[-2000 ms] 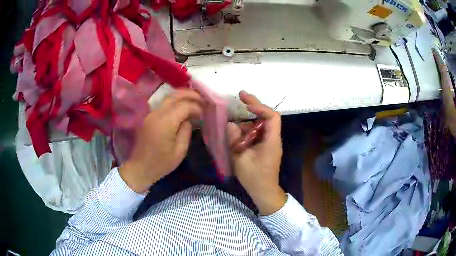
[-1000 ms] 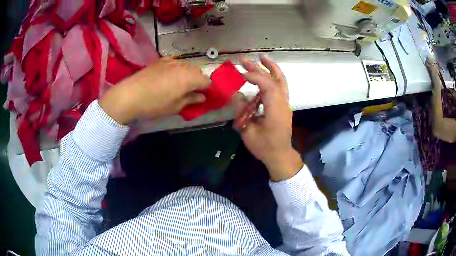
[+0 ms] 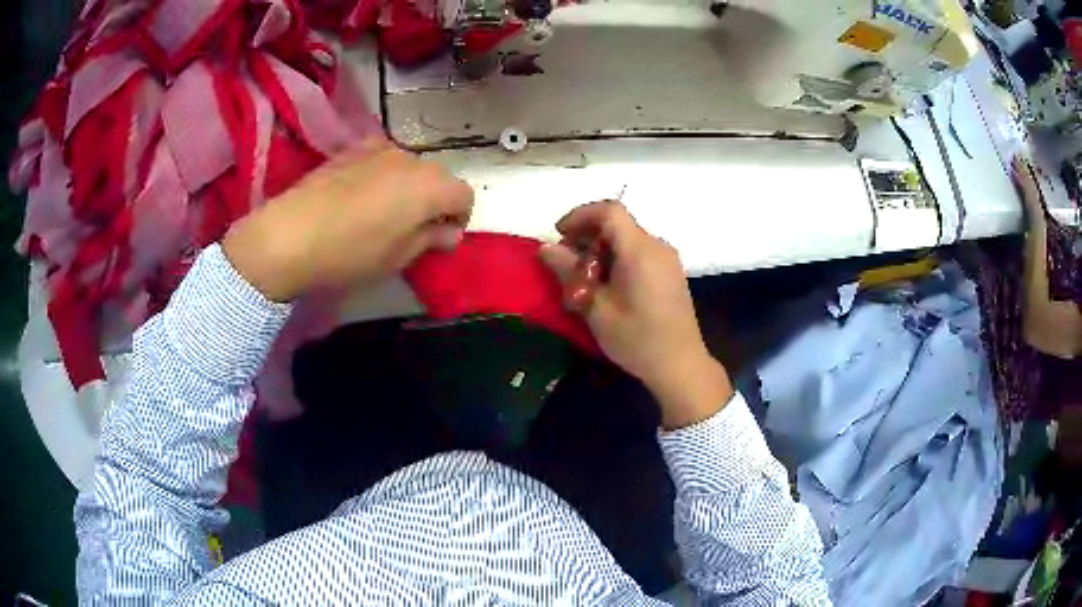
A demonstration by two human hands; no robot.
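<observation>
A curved bright red band piece [image 3: 492, 279] is stretched between my hands over the front edge of the machine bed. My left hand [image 3: 362, 219] is shut on its left end. My right hand [image 3: 629, 291] pinches its right part and also holds a tool with a dark red-brown handle [image 3: 585, 275] in the palm; its thin shaft points up past the fingers. A large tangled heap of red and pink pieces [image 3: 190, 119] lies at the left.
The white machine bed [image 3: 736, 202] runs across the front. A small white disc [image 3: 513, 139] lies on it. The machine head [image 3: 831, 53] is at the upper right. Light blue cut pieces [image 3: 890, 415] hang lower right. Another person's arm [image 3: 1044, 279] is at the right edge.
A strip with its pink side showing was between my hands; a red one is now stretched between them. Since a second ago my left hand moved slightly left and my right hand slightly down.
</observation>
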